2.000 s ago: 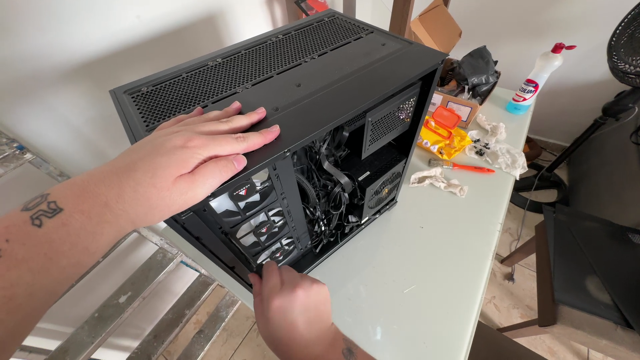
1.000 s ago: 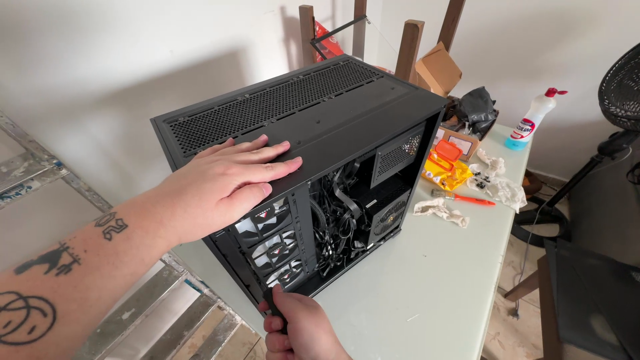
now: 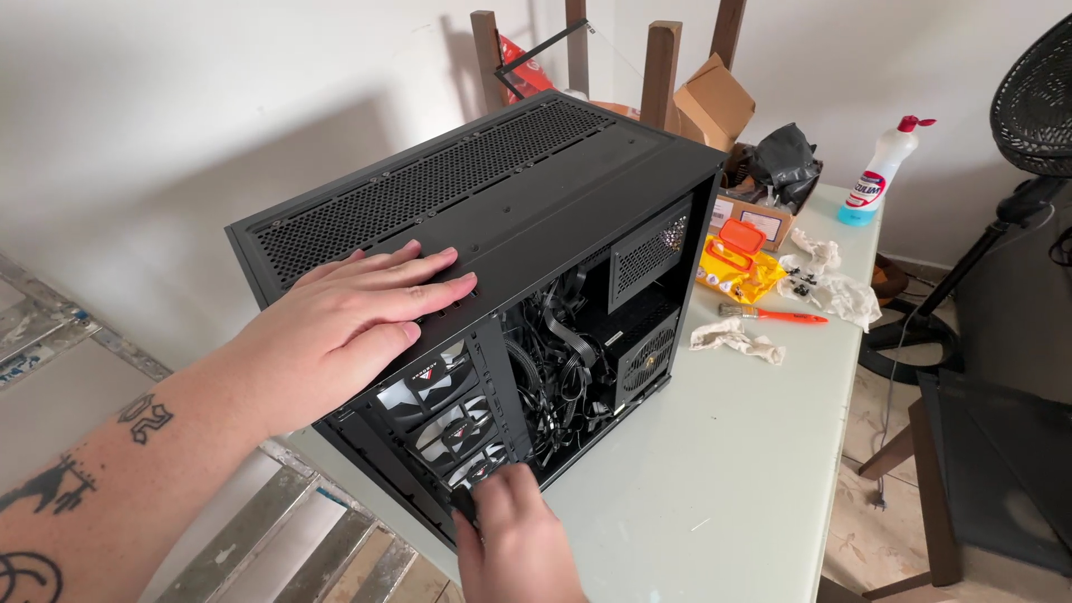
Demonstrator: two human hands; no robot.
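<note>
A black computer case (image 3: pixel 536 209) stands on a pale glass-topped table (image 3: pixel 712 469), its side uncovered. Inside show several case fans (image 3: pixel 456 431), a tangle of black cables (image 3: pixel 569 352) and a power supply (image 3: pixel 649 360). My left hand (image 3: pixel 377 310) lies flat on the top panel near its edge, fingers spread, holding nothing. Low at the front corner of the case, my right hand (image 3: pixel 515 536) has its fingers closed on a small dark object (image 3: pixel 463 505), which is mostly hidden; I cannot tell what it is.
Behind the case are an open cardboard box (image 3: pixel 754 219), a yellow wipes pack (image 3: pixel 741 268), an orange-handled paintbrush (image 3: pixel 775 315), crumpled wipes (image 3: pixel 737 342) and a cleaner bottle (image 3: pixel 875 172). A pedestal fan (image 3: pixel 1034 100) and dark chair (image 3: pixel 980 469) stand right; a paint-spattered metal ladder (image 3: pixel 276 536) is at lower left.
The view has shifted. My left hand stays on the top panel. My right hand remains by the lower front corner, its fingers now turned more toward the fans.
</note>
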